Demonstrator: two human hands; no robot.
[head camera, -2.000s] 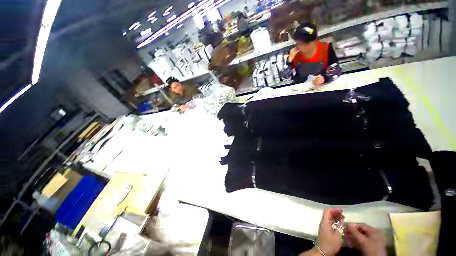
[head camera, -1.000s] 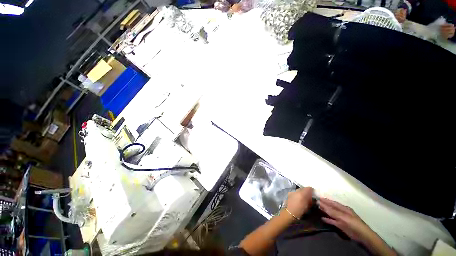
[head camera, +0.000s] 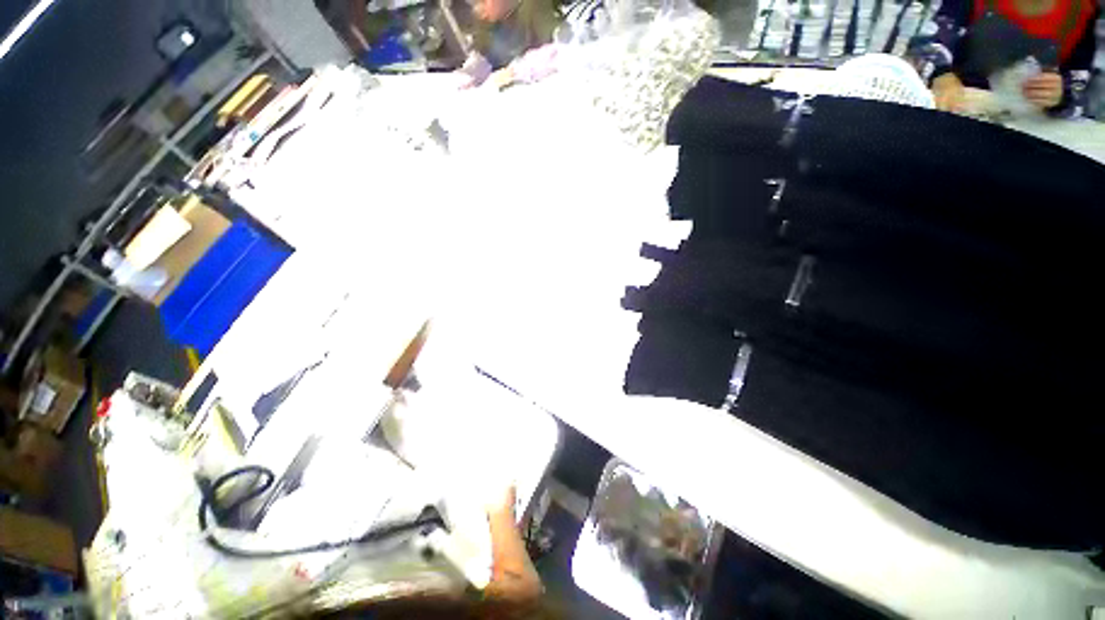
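Note:
Several black cloth pieces (head camera: 921, 303) lie flat, side by side, on the white table (head camera: 836, 503) at right. Small silvery strips cross them near their left ends. My left hand (head camera: 507, 551) is low in the picture, small and blurred, at the edge of the white sewing machine table (head camera: 485, 442). Its fingers point up, and whether it holds anything cannot be told. My right hand is not in view.
A white machine head (head camera: 279, 569) with a black cable (head camera: 242, 551) stands at lower left. A shiny pale-rimmed seat or tray (head camera: 642, 539) is below the table edge. Two people, partly cut off, sit across the table. A white basket (head camera: 879, 79) and blue box (head camera: 224, 285) stand farther off.
My hands were together near the table edge. Now my left hand is apart, farther left by the machine, and my right hand has left the picture. The view has shifted; the black pieces look unmoved.

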